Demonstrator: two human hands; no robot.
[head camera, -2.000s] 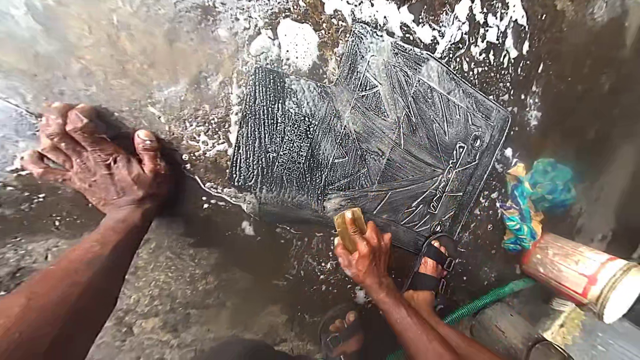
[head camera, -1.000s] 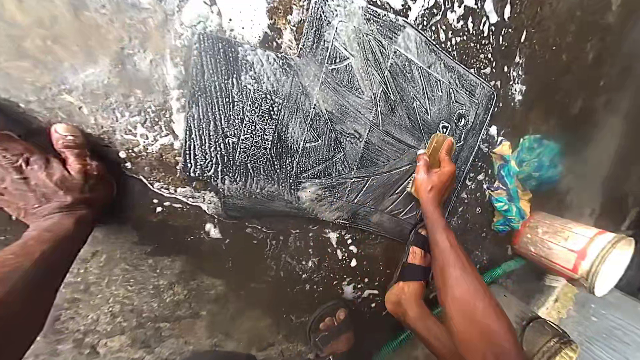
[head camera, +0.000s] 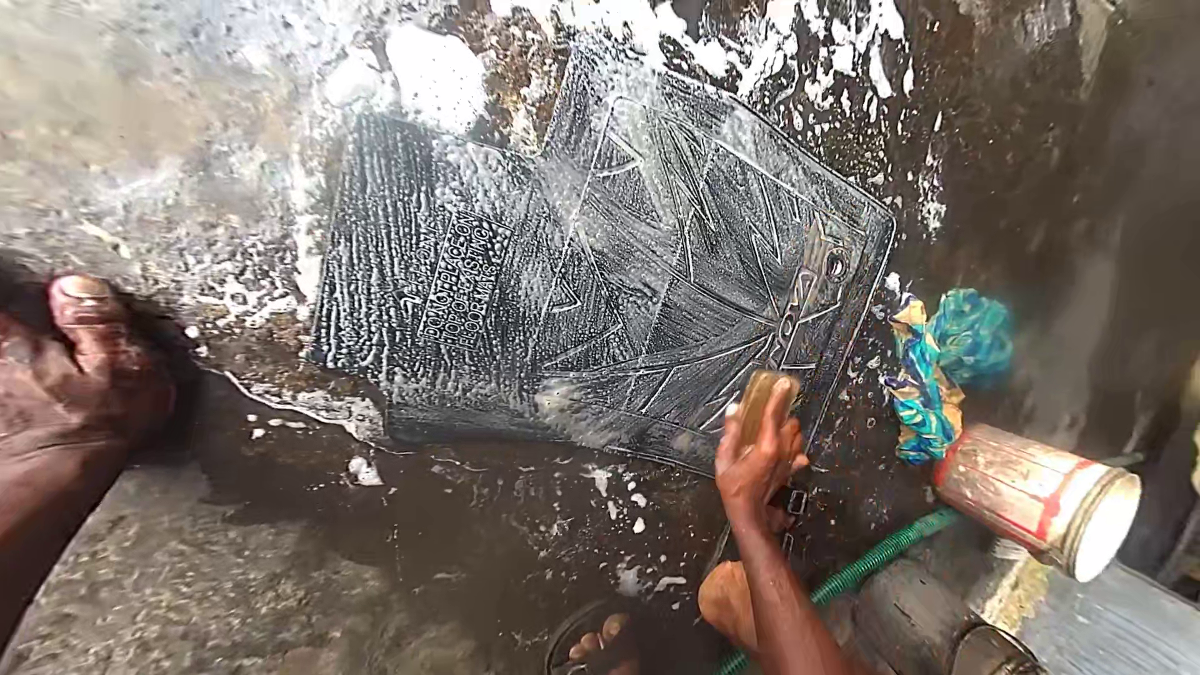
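A black rubber car floor mat with raised lines, ribs and lettering lies on wet concrete, streaked with suds. My right hand grips a small wooden-backed scrubbing brush over the mat's lower right part, near the raised logo. My fingers hide part of the brush, and its bristles do not show. At the left edge my left hand rests on the ground, away from the mat, thumb apart; its other fingers are partly cut off by the frame.
White foam lies above the mat. To the right are a crumpled blue-and-yellow wrapper, a green mesh scrubber and a stained tub on its side. A green hose and sandalled feet are low in view.
My right hand has moved with the brush from beside the mat's logo down toward its lower edge. Two seconds ago it was farther left along that edge. The view has shifted somewhat.
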